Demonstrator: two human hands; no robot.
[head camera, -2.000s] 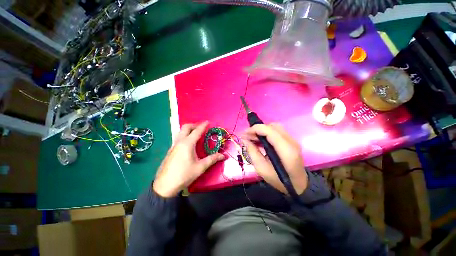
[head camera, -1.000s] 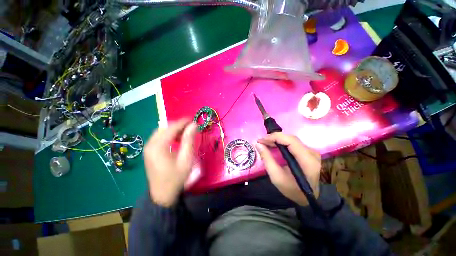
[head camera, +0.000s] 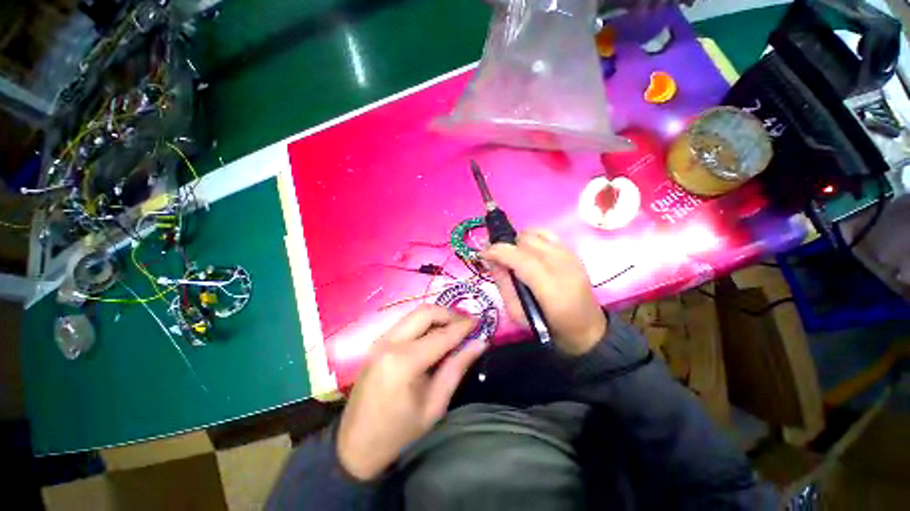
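Observation:
My left hand holds the near edge of the ring-shaped wound part between thumb and fingers, low over the pink sheet. My right hand holds the soldering iron, its metal tip pointing up and away from both rings. The green ring circuit board is just beyond the wound part, partly hidden by my right fingers; I cannot tell if they grip it. Thin red and dark lead wires spread left from the rings, with a small dark piece on them.
A clear fume hood hangs beyond the work. A tip cleaner pot and a black unit stand at right. A wired assembly and tape rolls lie on the green mat at left, below a heaped parts tray.
My left hand has moved right and down onto the wound part. My right hand and iron have moved left, up to the green ring. The lead wires now spread to the left. The view has shifted.

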